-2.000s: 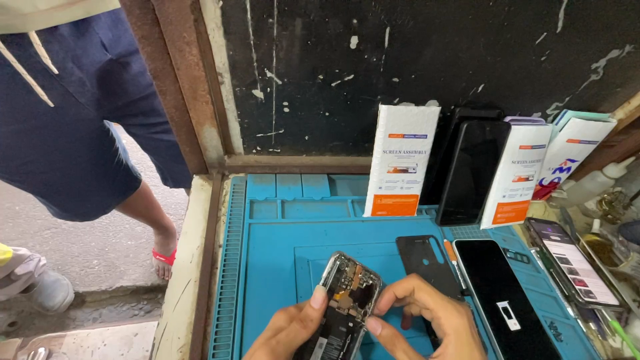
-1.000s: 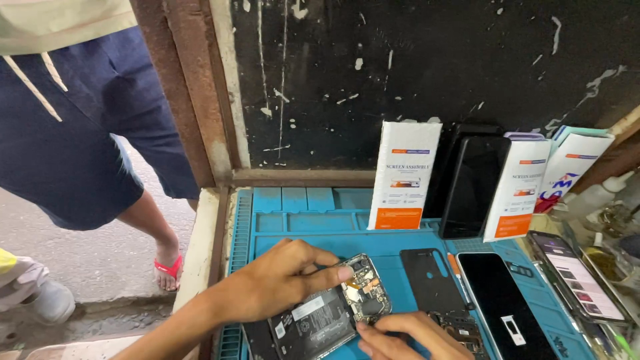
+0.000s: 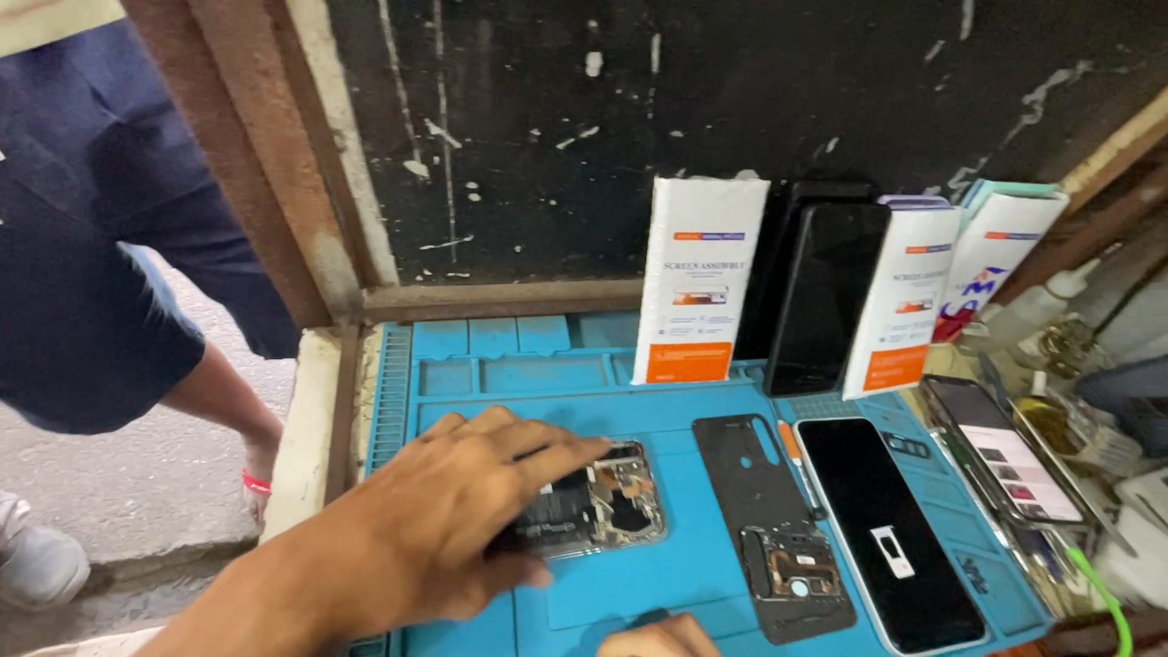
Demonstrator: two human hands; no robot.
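Observation:
An opened smartphone [image 3: 630, 497] lies on the blue silicone repair mat [image 3: 639, 593], its battery and inner parts exposed. Over its left part rests my left hand [image 3: 456, 493], fingers along the top edge and thumb at the lower edge. My right hand [image 3: 662, 639] shows only in part at the bottom edge; what it touches is hidden. To the right are a dark phone back cover [image 3: 730, 465] with a phone inner cover part [image 3: 794, 566] on it, an orange-tipped screwdriver [image 3: 798, 461], and a white-edged phone [image 3: 876, 493] with a SIM tray [image 3: 891, 552] on its screen.
Boxed screen assemblies [image 3: 698, 283] and a black phone screen [image 3: 826, 301] lean against the dark wall. Further right lie a lit phone [image 3: 1004, 456], tweezers and bottles [image 3: 1049, 297]. A person in shorts [image 3: 82, 228] stands at the left, beyond the wooden frame [image 3: 265, 155].
The opened phone has turned, and my left hand lies across its left part. My right hand has moved off the phone to the bottom edge. The inner cover part lies more fully in view.

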